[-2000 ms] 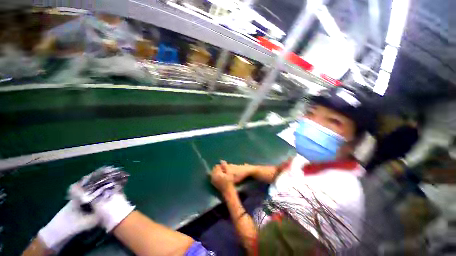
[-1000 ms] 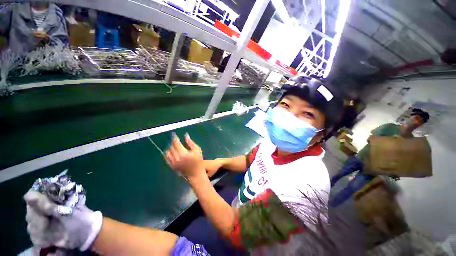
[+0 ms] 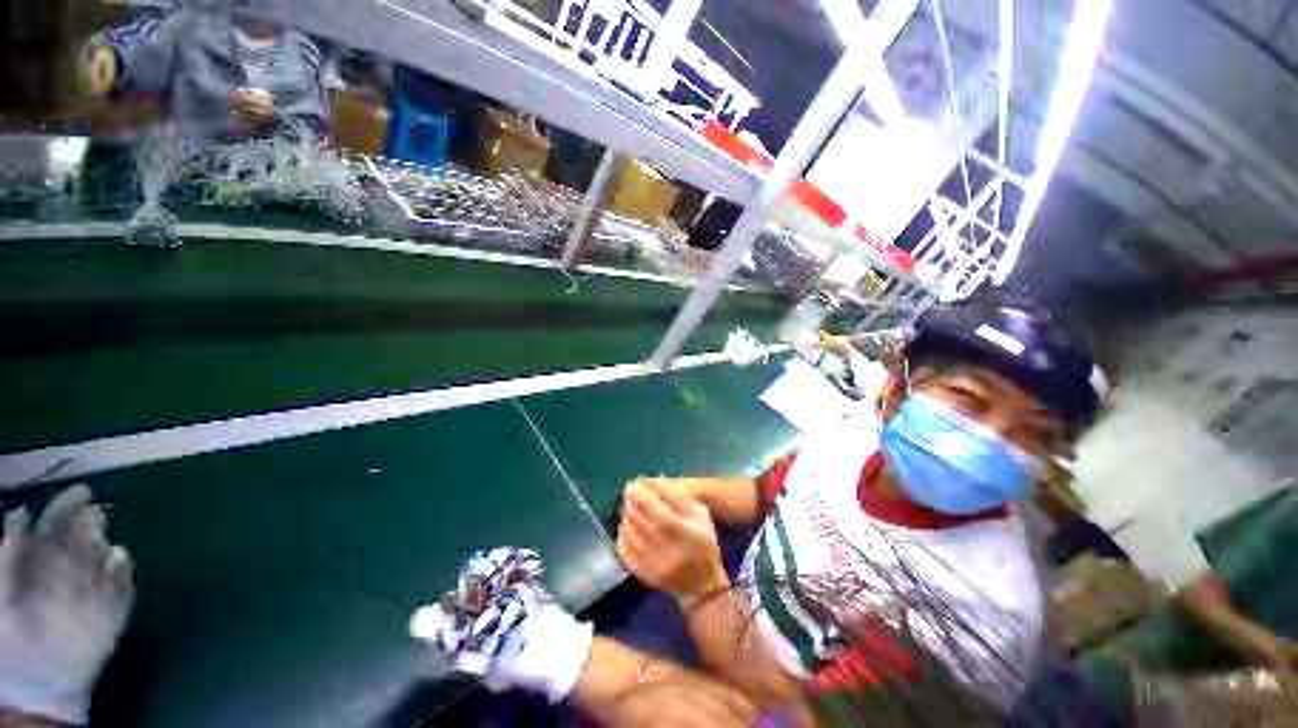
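My right hand [image 3: 505, 637], in a white knit glove, is low in the middle-left of the view. It is closed around a bunch of wire leads [image 3: 498, 580], whose whitish and dark connector ends stick out above the fingers. The tails are mostly hidden by the glove. My left hand [image 3: 60, 597], also gloved, is at the left edge with its fingers apart and pointing up. It is partly cut off and a little blurred, and nothing shows in it.
Green bench [image 3: 313, 526]; pale metal strip [image 3: 356, 405]; green conveyor belt [image 3: 285, 320] beyond. A masked neighbour [image 3: 911, 555] sits close on the right, hands together by a thin wire [image 3: 562, 469]. White sheet [image 3: 804, 395] lies nearby. Another person [image 3: 249, 78] is behind pale wire heaps [image 3: 285, 178].
My right hand has moved right with the bunch. My left hand now shows apart from it at the left edge. The neighbour's raised hand has come down to the other hand.
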